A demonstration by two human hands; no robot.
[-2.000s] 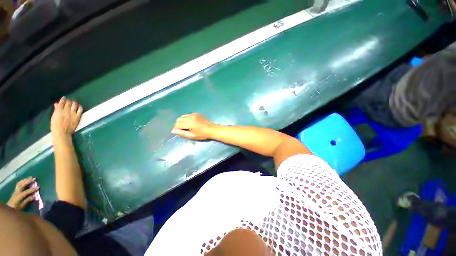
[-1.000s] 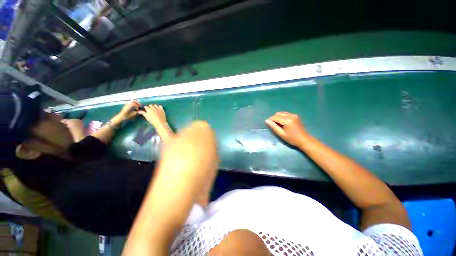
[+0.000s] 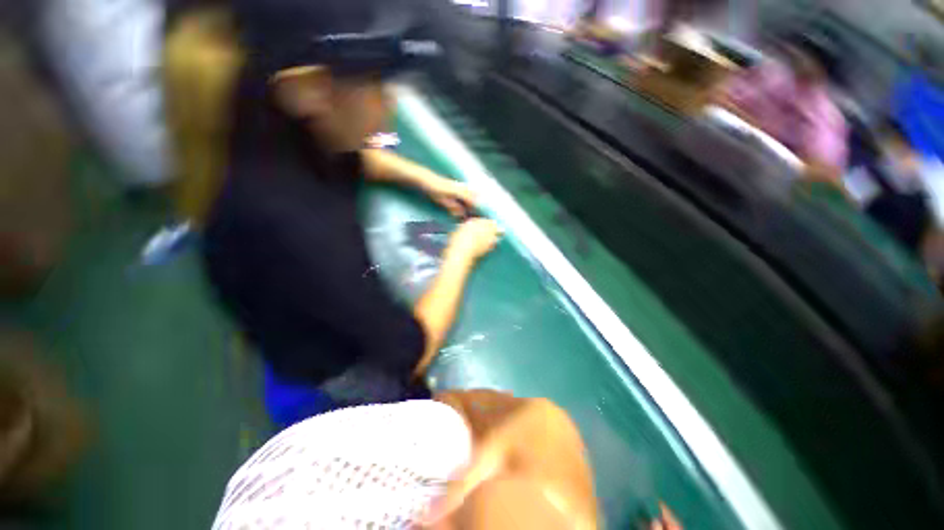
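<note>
The green workbench top [image 3: 538, 362] runs from the upper middle to the lower right. No work piece of mine is visible on it. A bare bent arm fills the bottom middle beside my white mesh sleeve; it is blurred and I cannot make out my left hand clearly. A small blurred bit of skin at the bottom edge, over the bench, looks like the fingers of my right hand [image 3: 666, 519]; the rest is cut off. I cannot tell if either hand holds anything.
A neighbour in a black shirt and dark cap [image 3: 300, 248] sits on the left, both hands together over the bench near the white rail [image 3: 611, 321], with a small dark thing between them. The green belt [image 3: 683, 342] lies beyond. Other people are blurred at the upper right.
The view has swung left toward the neighbour. My right hand, earlier resting on the bench, is now almost out of the picture. My raised left arm has moved to the bottom middle.
</note>
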